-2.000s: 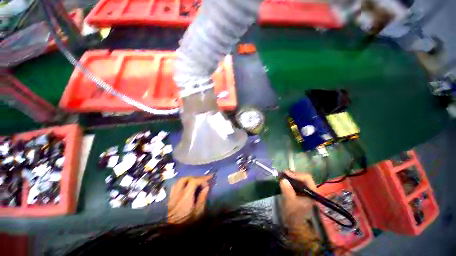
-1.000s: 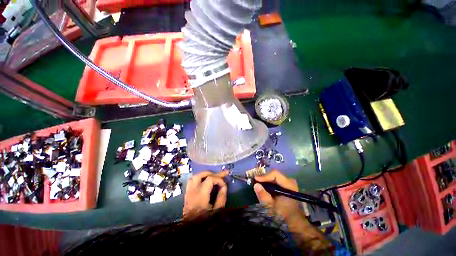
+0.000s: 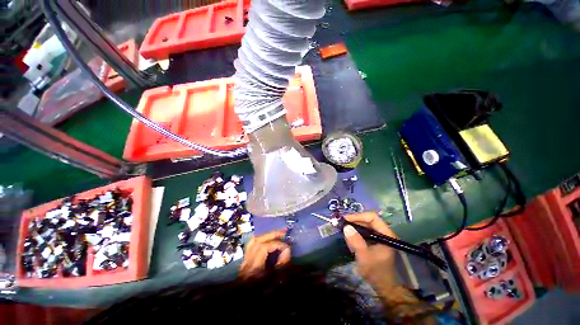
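Note:
My right hand [image 3: 372,244] holds the black soldering iron [image 3: 388,240] like a pen. Its thin metal tip points left over the blue-purple mat [image 3: 308,244], beside a small tan label [image 3: 327,230]. My left hand [image 3: 264,252] rests at the mat's left front edge, fingers bent. A tiny ring-shaped part [image 3: 290,223] is by its fingertips; whether they grip it I cannot tell. More small ring parts [image 3: 353,206] lie on the mat behind the iron. A pile of small black and white modules [image 3: 216,222] lies left of the mat.
A translucent hood [image 3: 289,181] on a ribbed duct [image 3: 273,57] hangs over the mat. Around are a full module tray [image 3: 146,244], a compartment tray [image 3: 184,114], a round pot [image 3: 342,151], tweezers [image 3: 402,187], a blue soldering station [image 3: 429,152] and a ring tray [image 3: 502,305].
The view has shifted. The iron's tip has moved away from my left fingertips to the right, over the mat by the label. My left hand's fingers have drawn back slightly.

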